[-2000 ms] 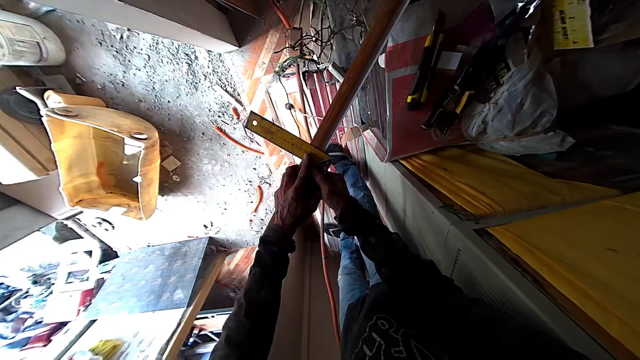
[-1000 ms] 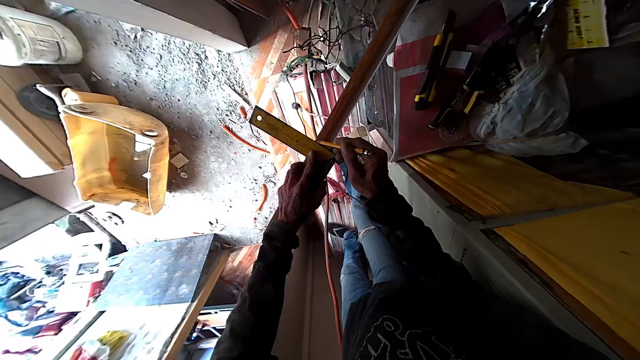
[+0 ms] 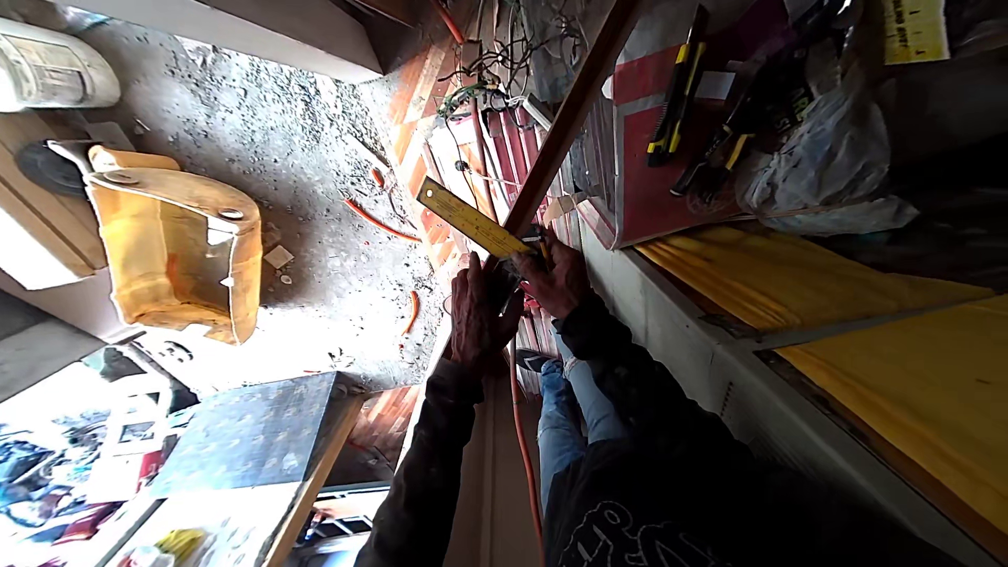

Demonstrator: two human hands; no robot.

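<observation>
A yellow combination or try square's ruler blade (image 3: 470, 218) lies slantwise across a long brown bar (image 3: 563, 126), which may be wood or metal. My left hand (image 3: 475, 315) grips the bar and the dark stock of the square from the left side, its fingers pointing up the bar. My right hand (image 3: 557, 276) is at the near end of the blade, with its thumb on the blade and a thin pencil-like thing between its fingers. The hands hide the near part of the bar and most of the stock.
A cut-open yellow plastic container (image 3: 177, 244) stands on the gritty floor at left, below a white bucket (image 3: 59, 67). Black-and-yellow cutters (image 3: 677, 102) and a plastic bag (image 3: 827, 157) lie at upper right. Tangled wires (image 3: 504, 71) and an orange hose (image 3: 524, 457) are near the bar.
My right hand has shifted its grip at the near end of the blade; a second ago the pencil-like thing lay across the blade there. The blade still crosses the bar.
</observation>
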